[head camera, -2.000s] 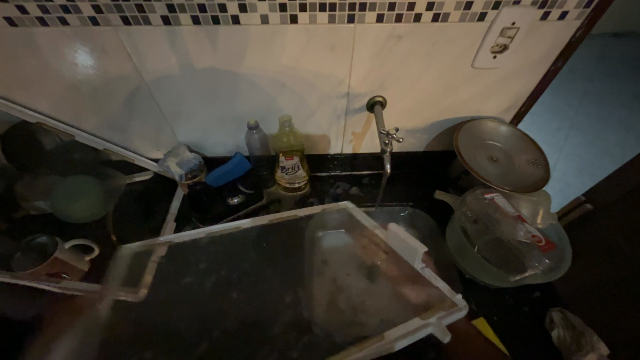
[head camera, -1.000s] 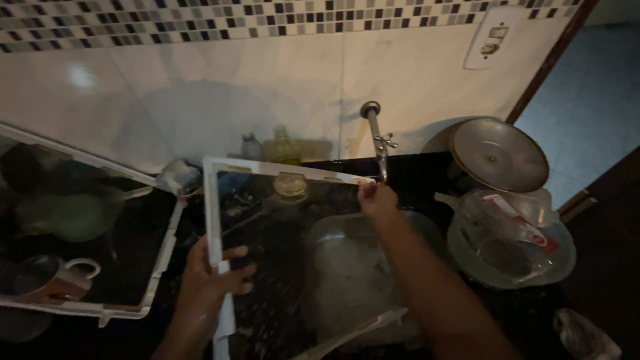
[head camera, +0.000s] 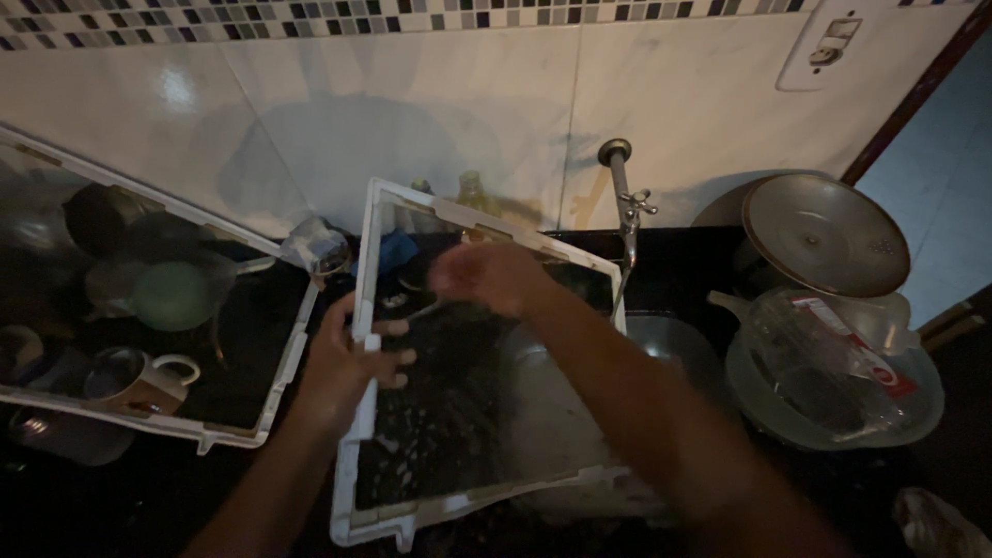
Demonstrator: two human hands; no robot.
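A clear glass shelf with a white plastic frame [head camera: 364, 418] is tilted over the sink. My left hand [head camera: 349, 364] grips its left side, with the fingers spread over the glass. My right hand [head camera: 488, 279], blurred, is over the upper part of the pane; whether it touches the glass or holds anything cannot be told. Water runs from the metal faucet [head camera: 629, 209] by the frame's upper right corner. Through the glass show a pale basin [head camera: 542, 411] in the sink and drops or suds on the pane.
At left, a second framed glass shelf [head camera: 298, 349] lies over or under a mug [head camera: 143, 380] and a green bowl [head camera: 170, 296]. A yellowish bottle [head camera: 471, 194] and a blue item [head camera: 397, 249] sit by the wall. Glass bowls [head camera: 837, 387] and a round metal lid [head camera: 825, 232] are at right.
The framed shelf, lying lower across the sink two seconds ago, is now tilted up. My right hand has moved left from beside the faucet to over the pane. My left hand stays at the left side.
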